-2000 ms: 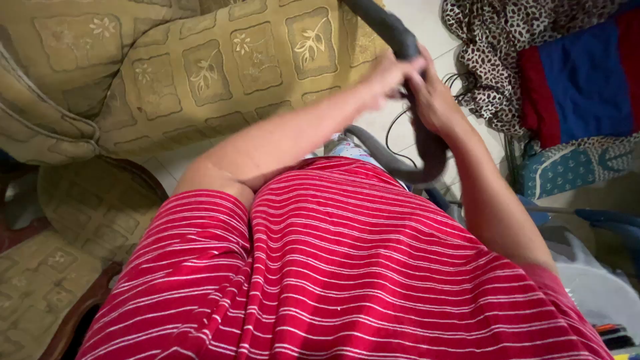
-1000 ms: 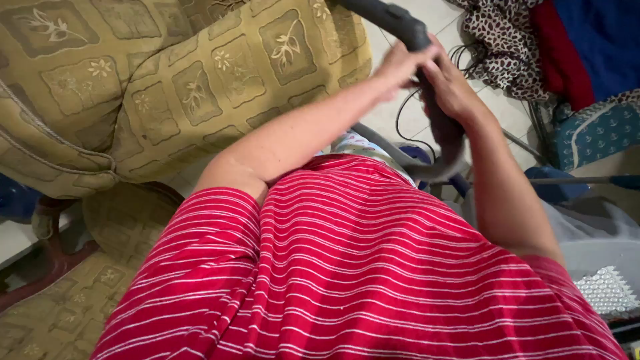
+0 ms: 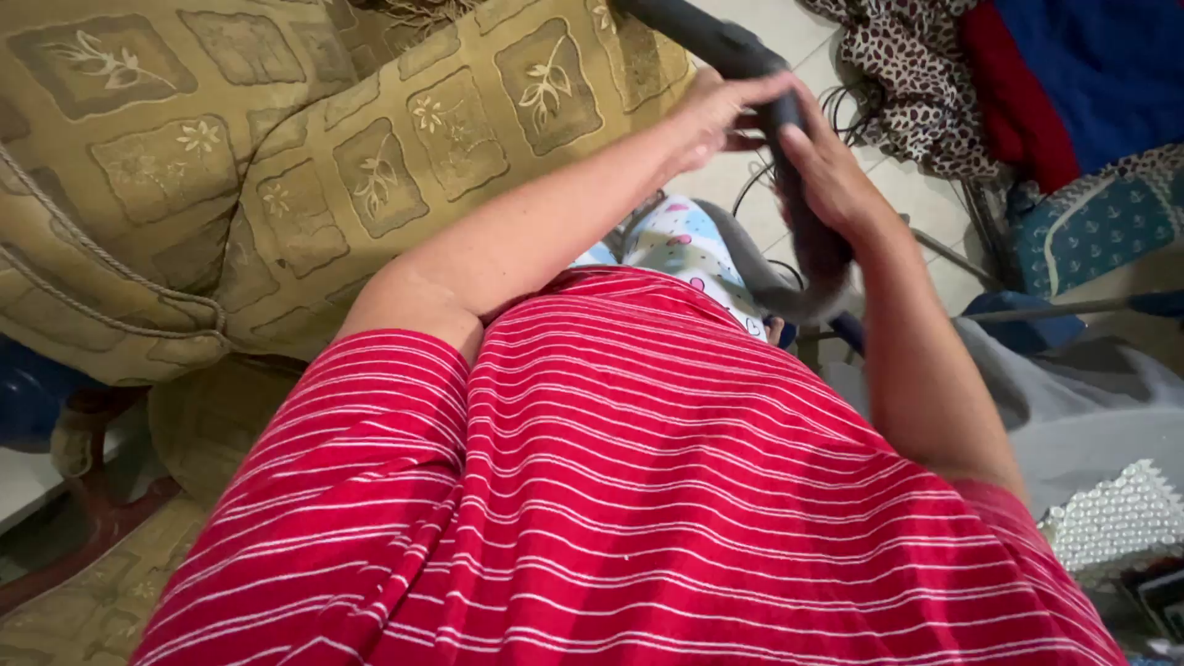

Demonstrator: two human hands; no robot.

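A dark grey curved tube, which looks like a vacuum cleaner hose handle (image 3: pixel 803 176), runs from the top edge down to a bend beside the patterned trouser leg (image 3: pixel 689 240). My right hand (image 3: pixel 823 171) is wrapped around its upright part, thumb on the near side. Blurred, my left hand (image 3: pixel 708 120) is at the upper elbow of the tube, with fingers apart and one or two fingertips against it; its grip is not closed around the tube. A grey hose (image 3: pixel 740 250) curves down from behind the leg and meets the lower end of the tube.
A gold patterned sofa (image 3: pixel 370 176) with a cord (image 3: pixel 111 250) fills the left. Leopard-print cloth (image 3: pixel 925 83), a red and blue cloth (image 3: pixel 1091 83) and a teal anchor-print item (image 3: pixel 1101 231) are at upper right. Thin black cable (image 3: pixel 754 190) lies on tiles. A translucent tub (image 3: pixel 1101 430) stands at lower right.
My right hand stays on the tube throughout, while my left hand keeps close to the elbow of the tube and is blurred by motion. The view has shifted a little.
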